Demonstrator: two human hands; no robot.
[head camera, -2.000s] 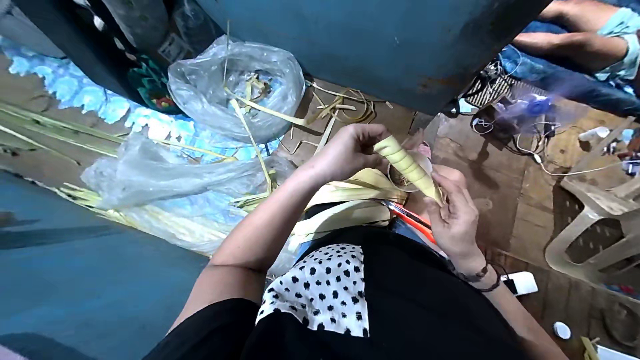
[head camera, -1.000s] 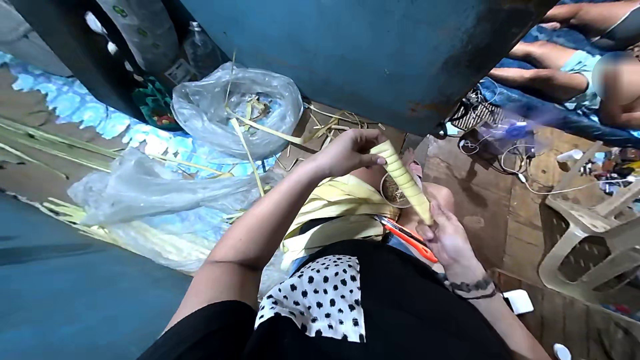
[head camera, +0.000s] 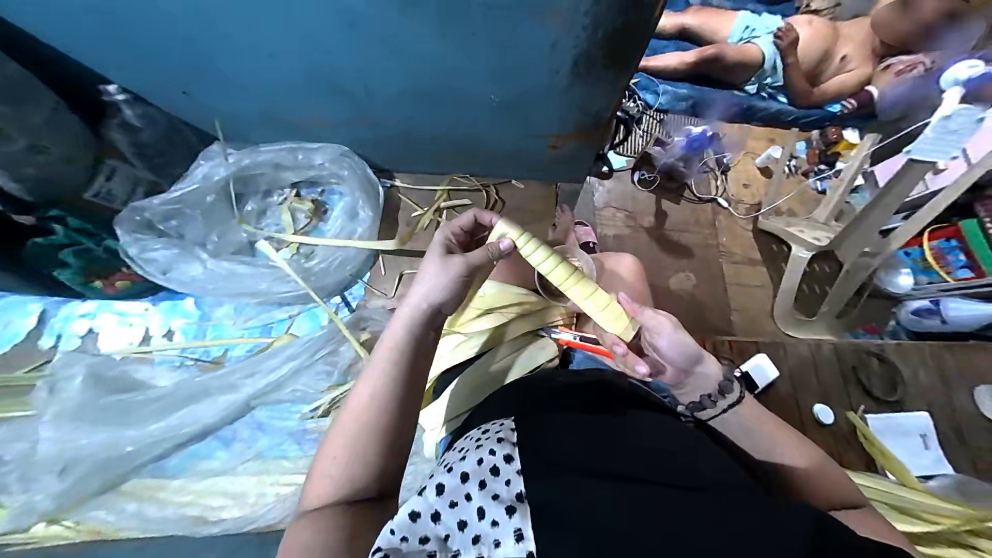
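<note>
Between my two hands is a long roll wrapped in overlapping pale yellow leaf strips (head camera: 572, 280), slanting from upper left to lower right. My left hand (head camera: 463, 260) pinches its upper left end between thumb and fingers. At its lower right end, my right hand (head camera: 659, 341) grips it with the fingers partly beneath; a dark beaded bracelet is on that wrist. Loose pale leaf strips (head camera: 496, 341) lie across my lap. An orange-handled cutting tool (head camera: 583, 342) rests there, just below the roll. A round clear container (head camera: 552, 291) is partly hidden behind the roll.
A clear plastic bag (head camera: 341, 256) with leaf scraps stands at left, near plastic sheeting (head camera: 194, 403). A blue panel (head camera: 387, 85) rises ahead. At right are a plastic chair (head camera: 806, 232), cables and a white box-shaped item (head camera: 759, 373). Another person (head camera: 821, 54) lies at upper right.
The roll, earlier held more steeply, now slants further toward the right, with its wrapped side in fuller view. Both hands stay at its ends. The view has shifted somewhat to the right.
</note>
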